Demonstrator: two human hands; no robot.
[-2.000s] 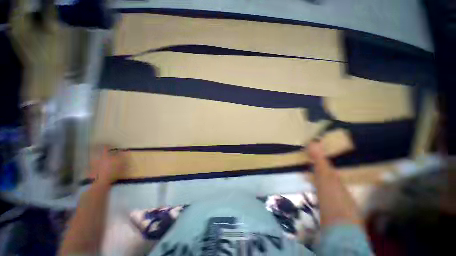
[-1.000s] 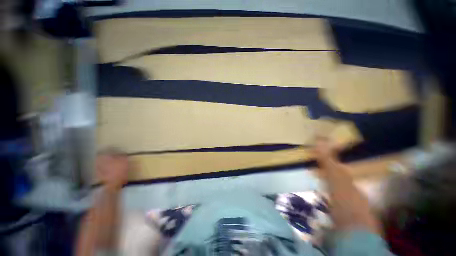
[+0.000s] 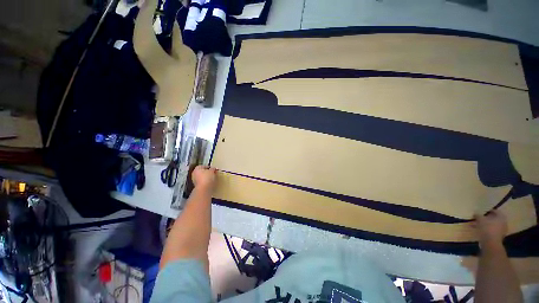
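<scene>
Tan body pattern pieces lie on the navy-black fabric lay [image 3: 366,133]. Nearest me are a wide piece [image 3: 337,163] and a long narrow piece [image 3: 331,207], with a thin dark gap between them. My left hand [image 3: 205,177] is at their left ends, fingers bunched at the gap. My right hand [image 3: 492,227] is on their right ends, blurred, fingers on the card. Whether either hand grips or only presses the card cannot be told. Two more long pieces, an upper one [image 3: 390,54] and one below it [image 3: 402,97], lie on the far side.
Left of the lay are metal weights, one near [image 3: 194,155] and one farther [image 3: 205,80], shears [image 3: 169,173] and a curved tan pattern [image 3: 175,77]. Dark fabric [image 3: 88,112] heaps beyond. The pale table edge [image 3: 295,235] runs before me. Cords and bins stand at lower left.
The view has turned left, bringing the weights, shears and dark heap into clear view. Both hands stay at the two ends of the near pieces. The gap between those pieces looks much the same.
</scene>
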